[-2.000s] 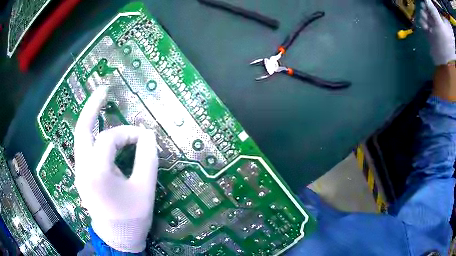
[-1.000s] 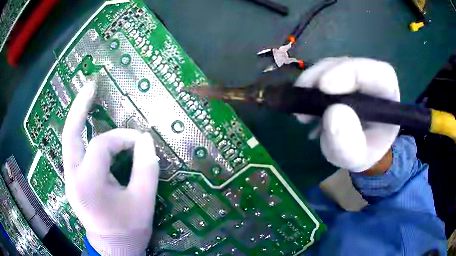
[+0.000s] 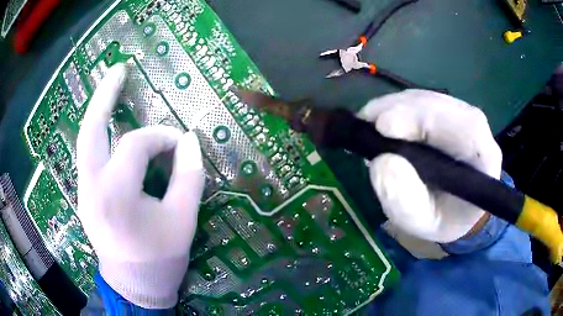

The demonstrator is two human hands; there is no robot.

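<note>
A large green printed circuit board (image 3: 247, 231) lies solder side up, slanted across the left and middle of the picture. My left hand (image 3: 139, 185), in a white glove, rests over it, index finger stretched onto the silver area. Its thumb and another finger are pinched around a very thin, faint strand, which looks like solder wire (image 3: 207, 113). My right hand (image 3: 435, 163), also gloved, grips the black handle of a soldering iron (image 3: 463, 179) with a yellow rear end. The iron's blurred dark tip is over the row of joints near the board's upper right edge; contact cannot be told.
Side cutters (image 3: 350, 60) lie open on the dark green mat (image 3: 296, 37) beyond the board. A black stick (image 3: 347, 4) is cut off at the top edge. A red strip (image 3: 34, 24) is at upper left, and a grey ribbed block (image 3: 25, 228) at lower left. A yellow-tipped item (image 3: 511, 37) lies upper right.
My right hand came in from the far upper right with the soldering iron, and has since lowered slightly, tilting the handle's rear down. My left hand stays pinched over the board.
</note>
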